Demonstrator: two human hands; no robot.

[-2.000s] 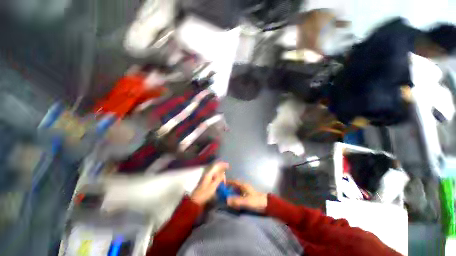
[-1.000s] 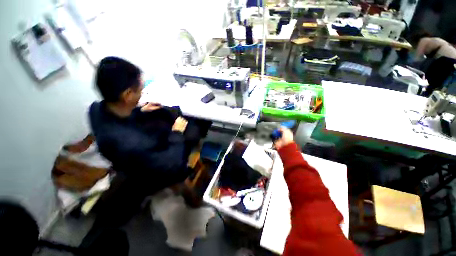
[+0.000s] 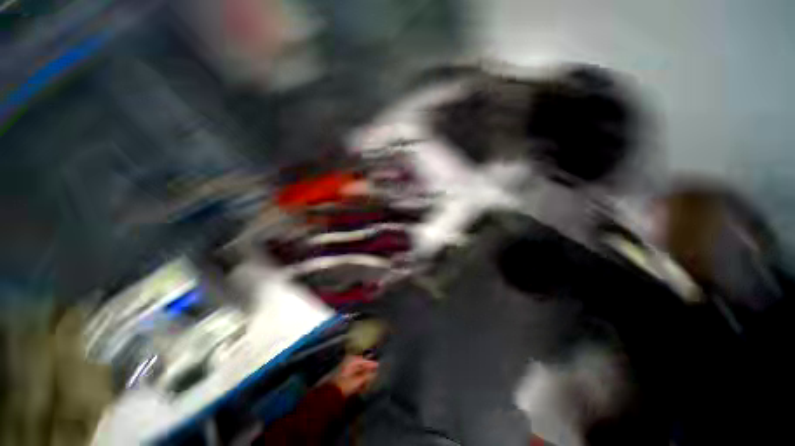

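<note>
The whole view is badly blurred. My left hand [image 3: 357,375], in a dark red sleeve, is small at the bottom centre, beside the blue-edged white table [image 3: 292,318]. A blurred tan patch is just above its fingers; I cannot tell whether the hand holds anything. My right hand is not in view; only a tiny red spot shows at the bottom edge, right of centre. A pale machine with a blue stripe [image 3: 183,302] is on the table at the left. Tan-brown cloth [image 3: 52,375] is at the lower left edge.
A heap of dark red striped cloth [image 3: 349,248] with an orange-red piece [image 3: 318,189] lies beyond the table. Dark blurred shapes fill the right side. A brown thing [image 3: 697,226] is at the far right. A whitish piece [image 3: 558,396] is low on the grey floor.
The view has swung from the other worker's station, parts bin and green tray back to the blue-edged table. The outstretched right arm with the blue object has left the picture; my left hand has appeared.
</note>
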